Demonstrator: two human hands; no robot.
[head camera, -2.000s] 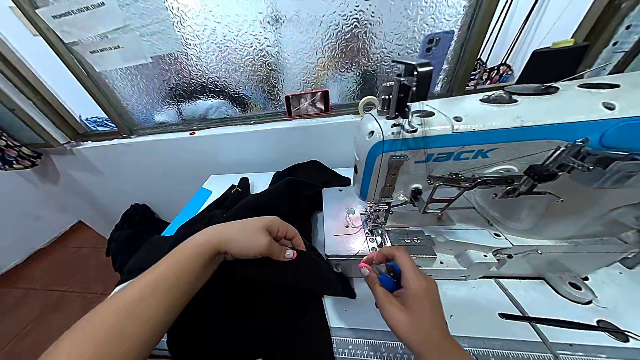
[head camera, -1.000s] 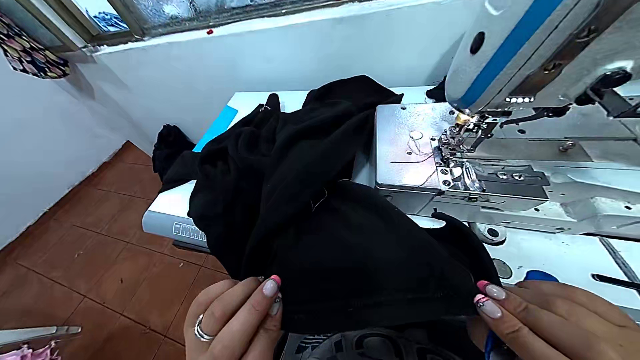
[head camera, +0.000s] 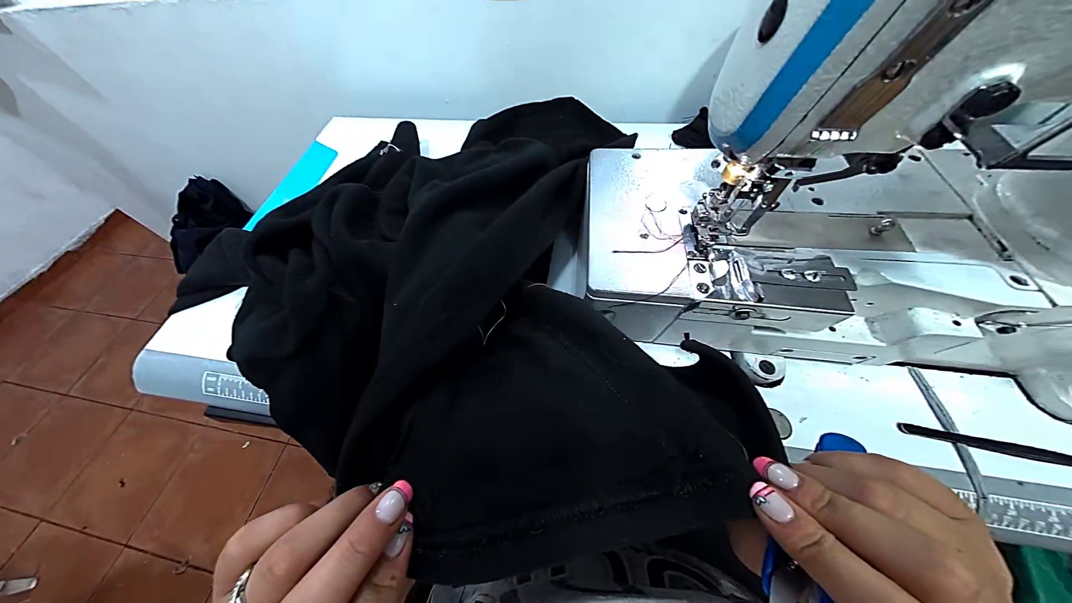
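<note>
A black fabric garment lies bunched over the table's left part, its near edge stretched flat between my hands. My left hand pinches the lower left corner of that edge between thumb and fingers. On the other side, my right hand pinches the right corner, and a blue-handled tool, mostly hidden, sits in the same hand. A line of stitching runs along the stretched edge. Just beyond the cloth stands the industrial sewing machine, with loose threads on its metal bed plate.
The white sewing table ends at the left above a red tiled floor. A black slender tool lies on the table at the right, near a printed ruler strip. A white wall rises behind.
Two seconds ago my hands were close to the machine's needle area; now they are nearer to me and spread apart, holding the garment's edge. The view has tilted down and moved closer.
</note>
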